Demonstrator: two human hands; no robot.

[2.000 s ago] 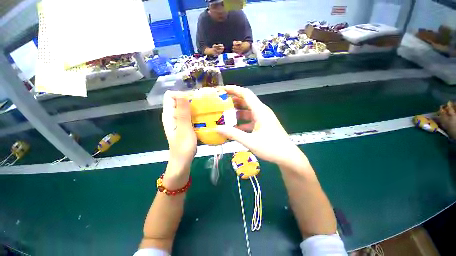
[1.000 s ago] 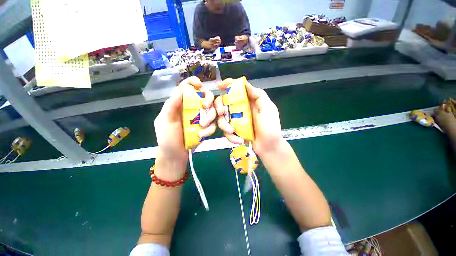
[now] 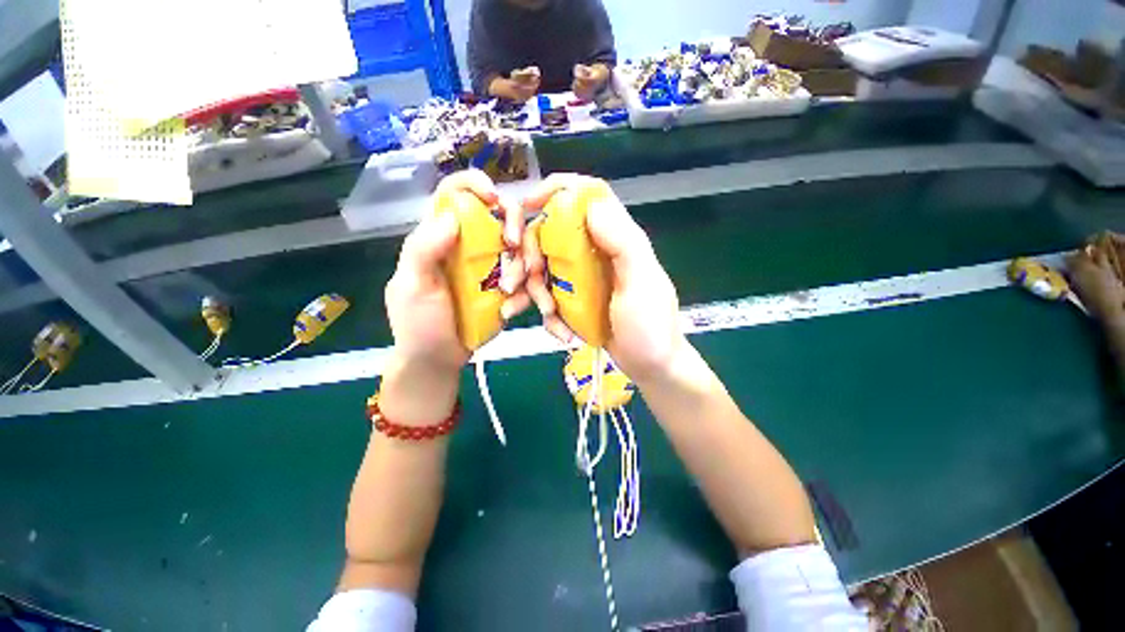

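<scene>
My left hand (image 3: pixel 426 290) holds a yellow corded piece (image 3: pixel 476 278) upright, its plain yellow side turned partly towards me and a white cord hanging below. My right hand (image 3: pixel 635 284) holds a second yellow piece (image 3: pixel 577 266) beside it, also with a white cord hanging. The fingers of both hands meet between the pieces and hide much of their patterned faces. A third yellow piece (image 3: pixel 598 380) with blue and white patches lies on the green worktop (image 3: pixel 309 494) just below my right hand, its looped cord towards me.
Several yellow pieces (image 3: pixel 321 317) lie on the far belt at left. Another piece (image 3: pixel 1036 279) lies by a person's hand at right. A pale divider rail (image 3: pixel 790 309) crosses the bench. A dark bar (image 3: pixel 833 515) and an open carton (image 3: pixel 975 586) are lower right. A person sits opposite behind trays (image 3: pixel 728 111).
The two pieces, earlier held together with their patterned faces towards me, are now apart and turned edgewise, one in each hand. Pieces on the far belt at left have shifted right.
</scene>
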